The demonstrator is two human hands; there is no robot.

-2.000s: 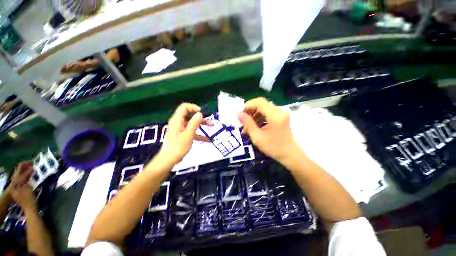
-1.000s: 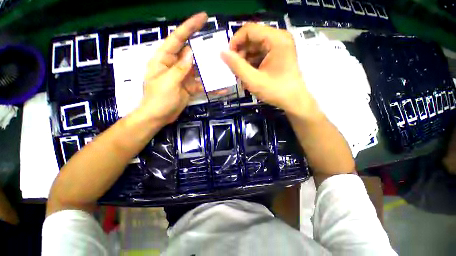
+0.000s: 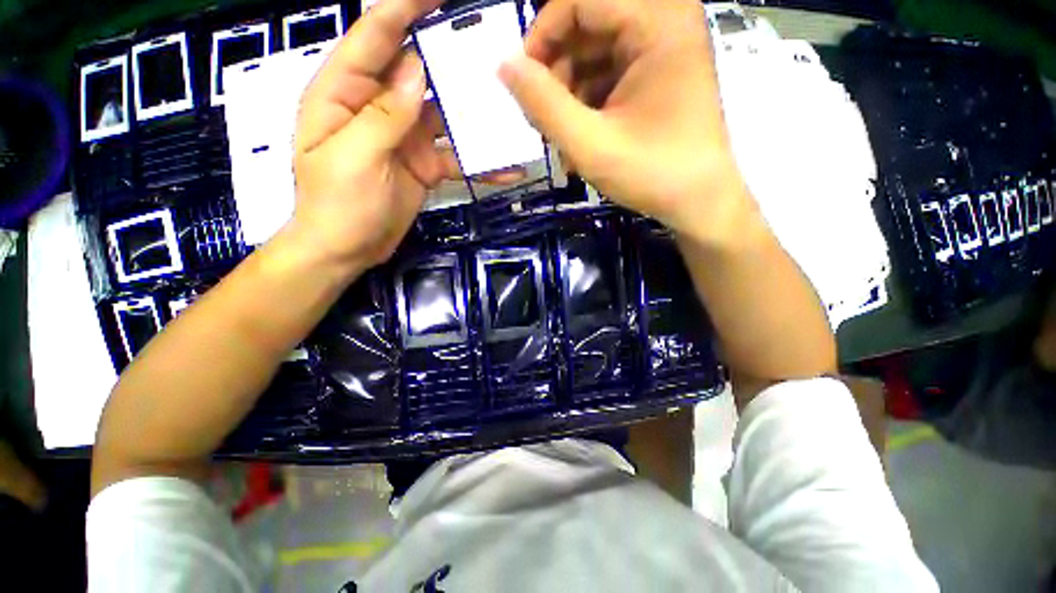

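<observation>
My left hand (image 3: 359,162) holds a small black phone front housing (image 3: 510,206) upright over the blister tray (image 3: 347,446). A solid white liner piece (image 3: 481,93) covers the housing's window. My right hand (image 3: 631,110) is at the housing's right side, its thumb on the white piece; its other fingers are curled and partly hidden. The glossy black tray has housings in its pockets, several with white frame outlines. A white die-cut sheet (image 3: 261,151) lies on the tray, partly behind my left hand.
A pile of white liner sheets (image 3: 811,174) lies right of the tray. Another black tray with white-framed housings (image 3: 961,162) is farther right. A white strip (image 3: 64,336) is at the left edge, below a round purple rim (image 3: 52,151).
Since two seconds ago the view has tilted down, and the separate white piece now lies over the housing's window. Since one second ago both hands have stayed on the housing, slightly higher in view.
</observation>
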